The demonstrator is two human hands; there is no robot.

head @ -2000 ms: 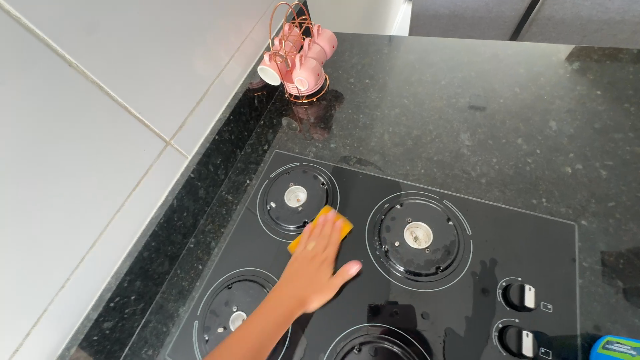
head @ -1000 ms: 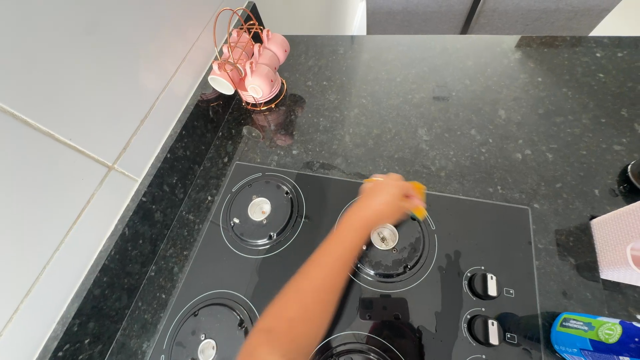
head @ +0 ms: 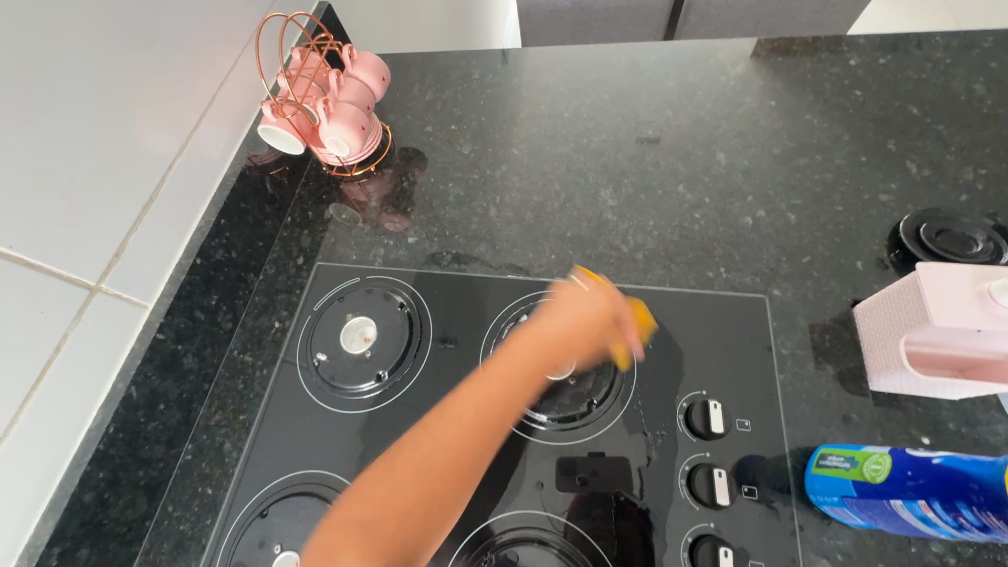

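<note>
My left hand (head: 584,321), slightly blurred, is shut on a yellow-orange sponge or cloth (head: 644,321) that shows on both sides of the fingers. It is over the back right burner (head: 583,409) of the black glass cooktop (head: 717,331), near its back edge. The forearm crosses from the bottom and covers part of that burner. The back left burner (head: 359,335) has no cap or grate on it. Wet streaks show on the glass beside the hand. Black control knobs (head: 707,417) line the right side. My right hand is out of view.
Pink cups (head: 346,126) hang on a copper wire rack at the back left of the granite counter (head: 591,157). On the right are black burner caps (head: 957,236), a pink holder (head: 890,331) and a blue bottle (head: 906,492) lying down. A tiled wall (head: 94,142) borders the left.
My left hand has moved right with the sponge, from beside the back left burner to the back right burner. The view has shifted to the right.
</note>
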